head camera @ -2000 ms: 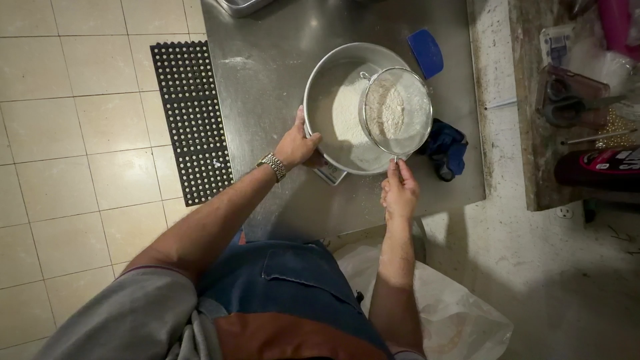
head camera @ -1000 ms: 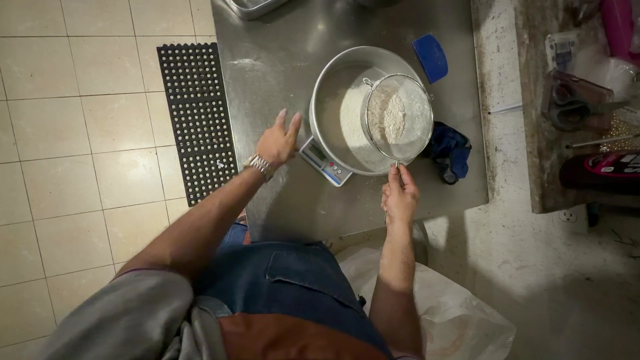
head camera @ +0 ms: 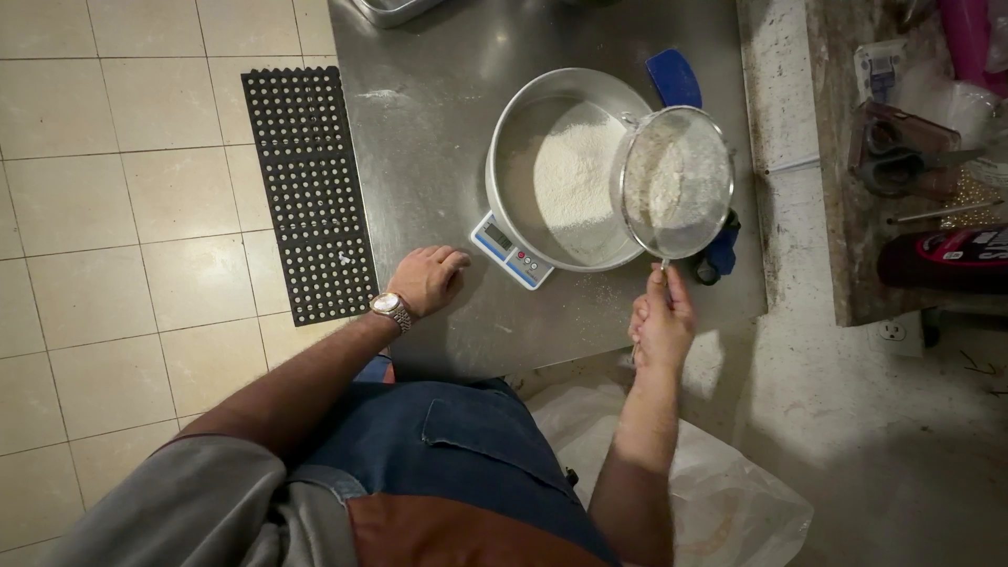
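My right hand (head camera: 663, 319) grips the handle of a fine-mesh sieve (head camera: 677, 183), which overlaps the right rim of a round metal pan (head camera: 504, 142) and has white powder in it. A mound of white powder (head camera: 575, 175) lies in the pan. Under the pan's lower left edge, a digital kitchen scale (head camera: 512, 252) shows its display and buttons. My left hand (head camera: 429, 280), with a watch on the wrist, is left of the scale, its fingers curled and nothing visible in them; its palm side is hidden.
A blue scraper (head camera: 674, 77) lies at the pan's upper right on the steel table (head camera: 417, 150). A dark blue item (head camera: 720, 250) is beside the sieve. Scissors (head camera: 898, 167) and a dark bottle (head camera: 945, 260) sit on a side shelf. A plastic bag (head camera: 709, 480) is below.
My left hand has let go of the pan's rim and moved down and left, its fingers now curled. The scale has come into clear view. The sieve has shifted right over the pan's edge.
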